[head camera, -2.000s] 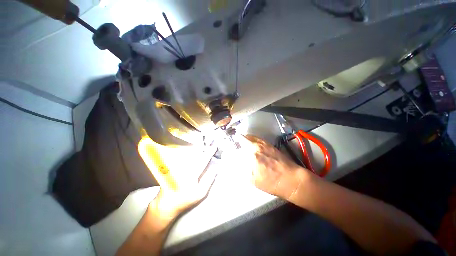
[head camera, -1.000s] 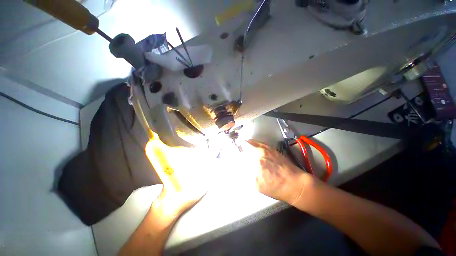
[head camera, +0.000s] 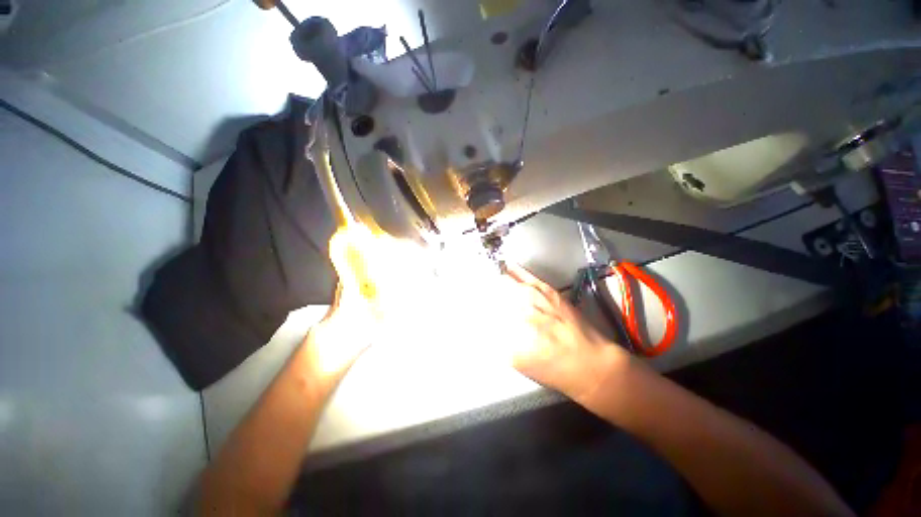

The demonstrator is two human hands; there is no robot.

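A dark grey garment [head camera: 252, 222] lies bunched left of the machine head. The presser foot and needle area [head camera: 491, 242] is bright with glare. My right hand [head camera: 555, 333] lies just right of and below the foot, its fingertips near it, partly washed out. My left hand [head camera: 338, 338] is behind and below the glowing yellow attachment [head camera: 355, 271], its fingers lost in the glare. Whether either hand grips cloth cannot be seen.
The off-white machine head [head camera: 606, 121] spans the top. Scissors with a red-orange loop [head camera: 671, 321] lie right of my right hand. A dark strip [head camera: 707, 240] runs right behind them. The pale table's [head camera: 353, 424] front edge is below my hands.
The view has shifted, so the machine and garment sit higher and further right. My left hand is further up by the yellow attachment. The wooden-handled tool is almost out of view.
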